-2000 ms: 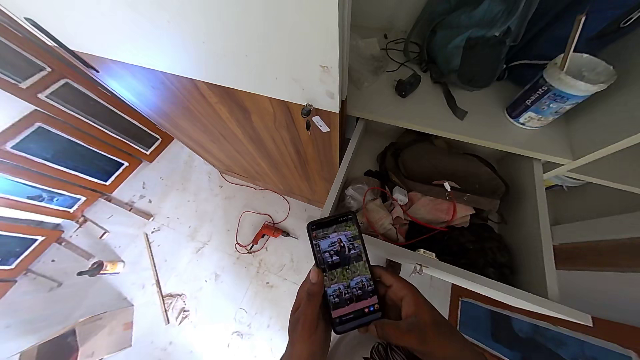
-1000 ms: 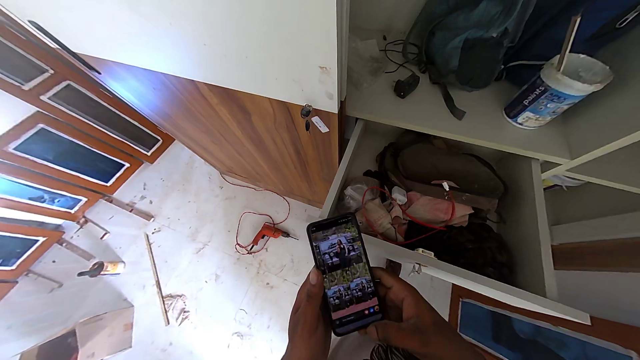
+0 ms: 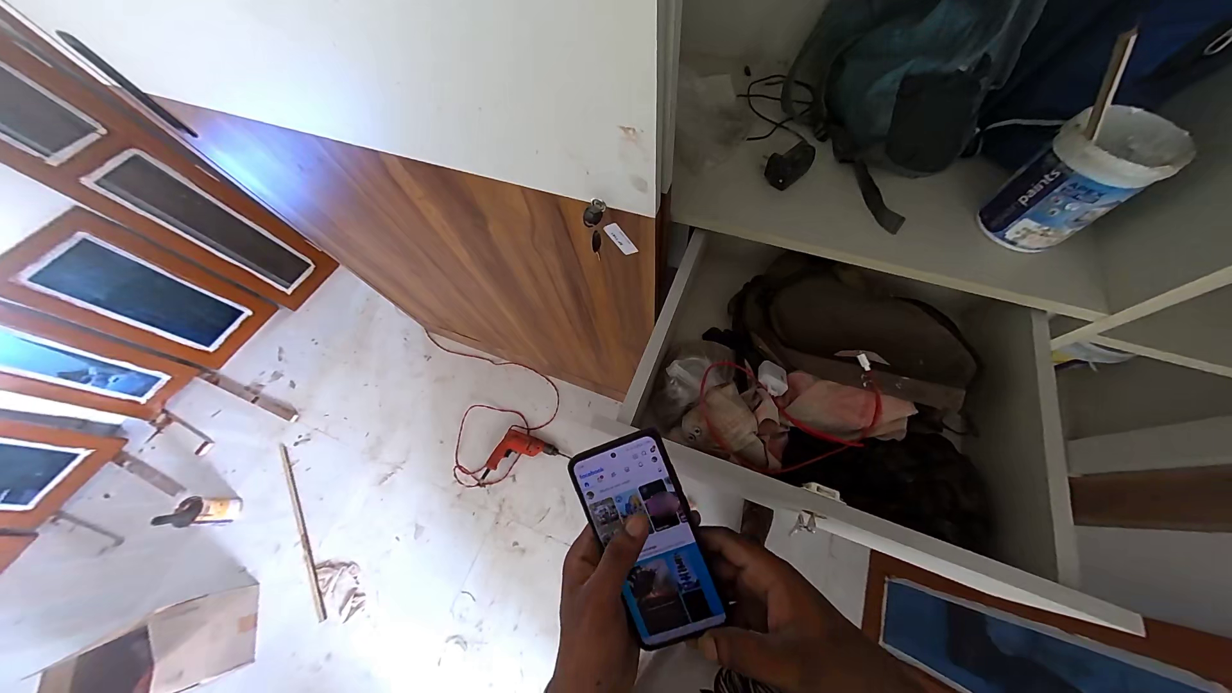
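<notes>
A black smartphone [image 3: 664,587] with its screen lit is held upright between my two hands at the bottom middle. My left hand [image 3: 602,602] grips its left edge, and the thumb lies over the screen. My right hand [image 3: 775,611] holds the right edge and lower corner from the side. Just beyond the phone is a pulled-out drawer [image 3: 972,577] containing a brown bag [image 3: 866,322], a pinkish cloth [image 3: 837,404], a red cable [image 3: 707,404], a white charger plug [image 3: 772,378] and dark fabric [image 3: 895,481].
An orange power drill [image 3: 515,448] with a red cord lies on the floor, left of a wooden strip-like piece [image 3: 757,525]. A paint bucket [image 3: 1068,192] with a stick and a backpack [image 3: 914,87] occupy the shelf above. Keys [image 3: 596,241] hang from the cabinet door [image 3: 520,260]. A cardboard box [image 3: 207,635] is lower left.
The phone's screen shows different content. My left thumb has moved from the phone's edge onto the screen. Both hands still hold the phone in about the same place.
</notes>
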